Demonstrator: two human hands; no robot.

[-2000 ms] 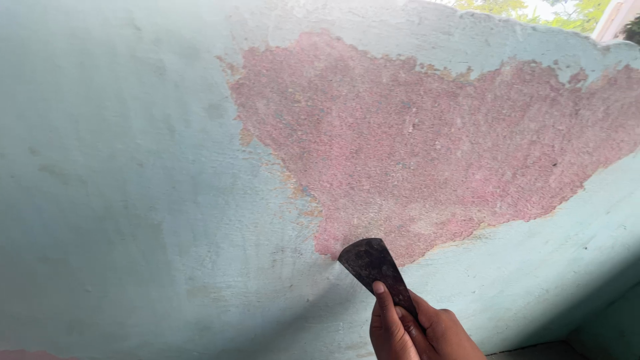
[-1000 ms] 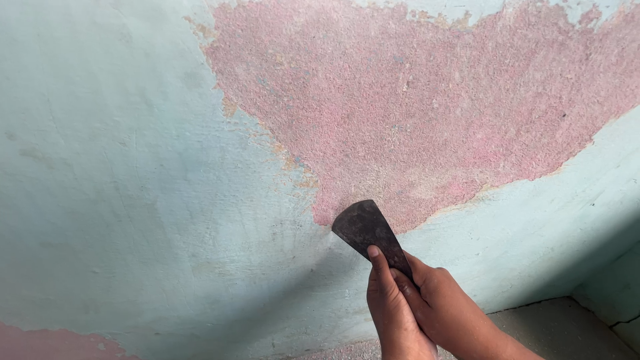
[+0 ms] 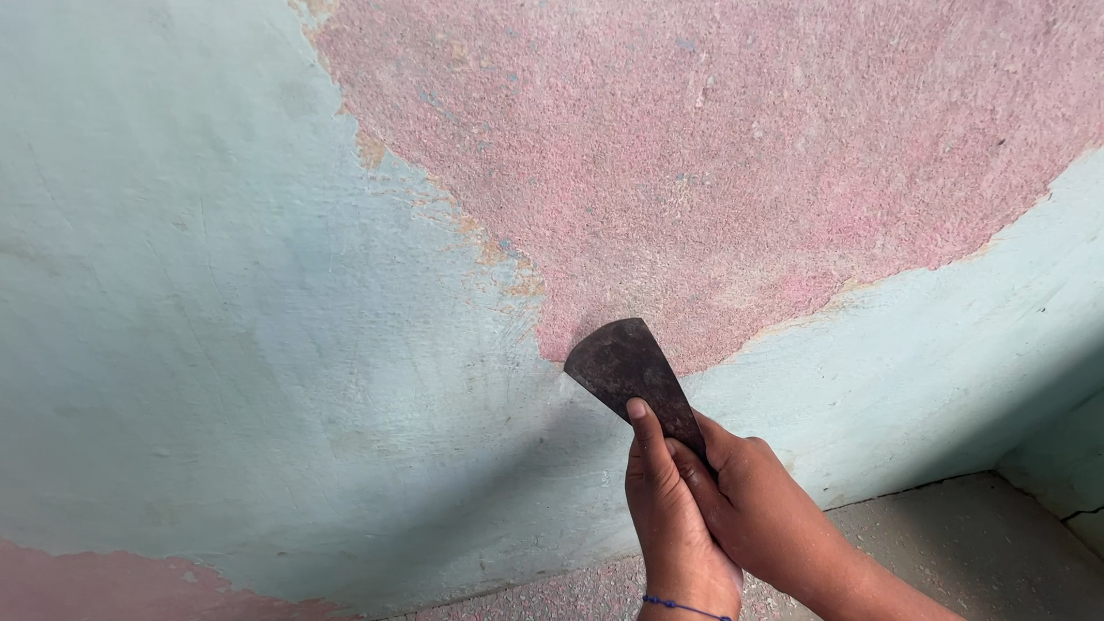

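Note:
Both hands are closed around a dark, flat metal scraper blade [image 3: 628, 366] with a flared, curved edge. My left hand [image 3: 668, 509], with a blue beaded string at the wrist, lays its thumb along the blade's face. My right hand [image 3: 759, 496] wraps the narrow lower part from the right; that part is mostly hidden by the fingers. The blade's upper left corner lies at the bottom tip of a rough pink patch [image 3: 655, 172], where it meets the light blue paint [image 3: 259, 362] of the wall.
A second pink patch [image 3: 112, 586] shows at the wall's lower left. Below the wall, a grey floor or ledge [image 3: 966, 552] carries scattered paint flakes. A greenish wall [image 3: 1065, 466] with a dark crack meets it at the right, in shadow.
The view has tilted downward, bringing more of the floor or ledge in. Both hands keep their hold on the scraper blade, which stays near the pink patch's lower tip.

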